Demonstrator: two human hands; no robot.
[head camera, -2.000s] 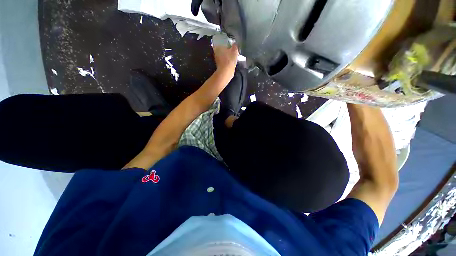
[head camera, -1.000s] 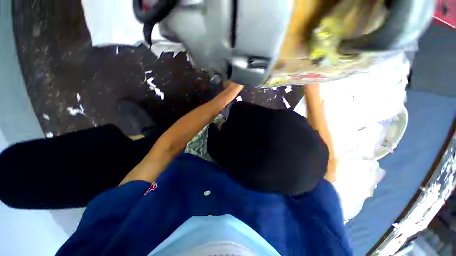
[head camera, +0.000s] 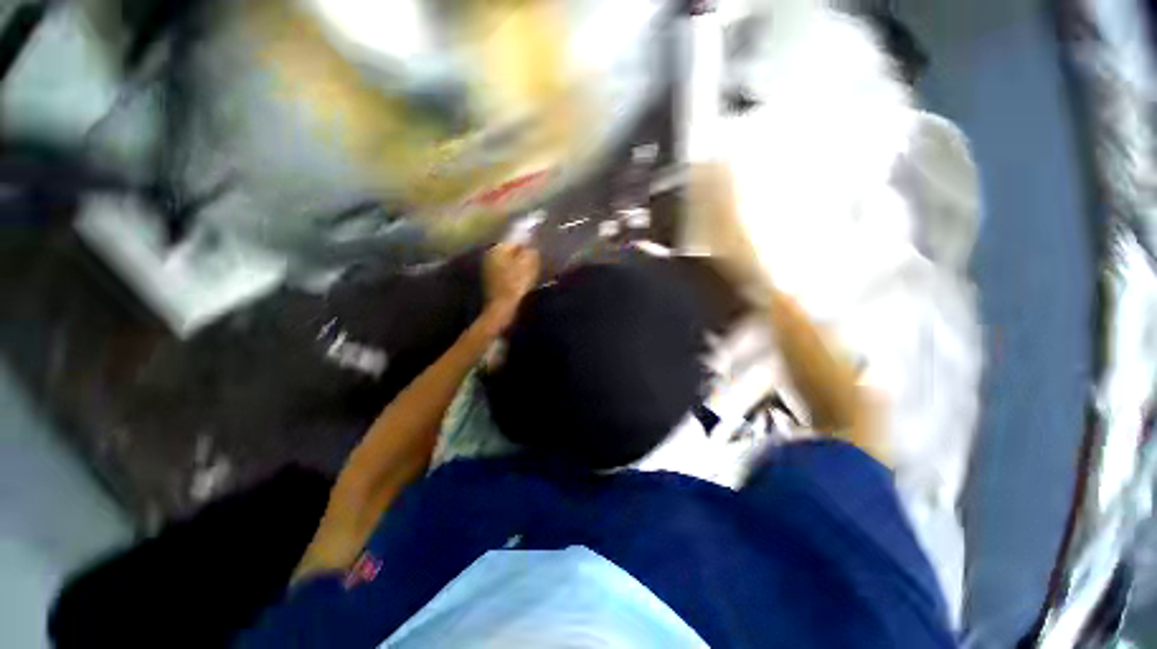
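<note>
The frame is strongly blurred. The cutting machine's large grey and brown motor body (head camera: 419, 140) fills the upper left and centre. My left hand (head camera: 511, 270) is just below the machine's lower edge, with its fingers curled. A small white patch shows at the fingertips; I cannot tell if it is held. My right hand (head camera: 711, 209) is to the right of the machine, at the edge of the white cloth heap (head camera: 837, 165). Its fingers are too blurred to read. The blade and base plate cannot be made out. A white fabric piece (head camera: 190, 273) lies at the left.
The dark table (head camera: 267, 393) carries scattered white scraps (head camera: 353, 353). My dark-clothed knee (head camera: 609, 368) rises between my arms. A blue-grey surface (head camera: 1034, 317) runs down the right side, with a whitish littered strip (head camera: 1129, 380) beyond it.
The machine now shows further left in the view and my right hand is no longer hidden behind it. My left hand has come out below the machine. The whole view has shifted and blurred.
</note>
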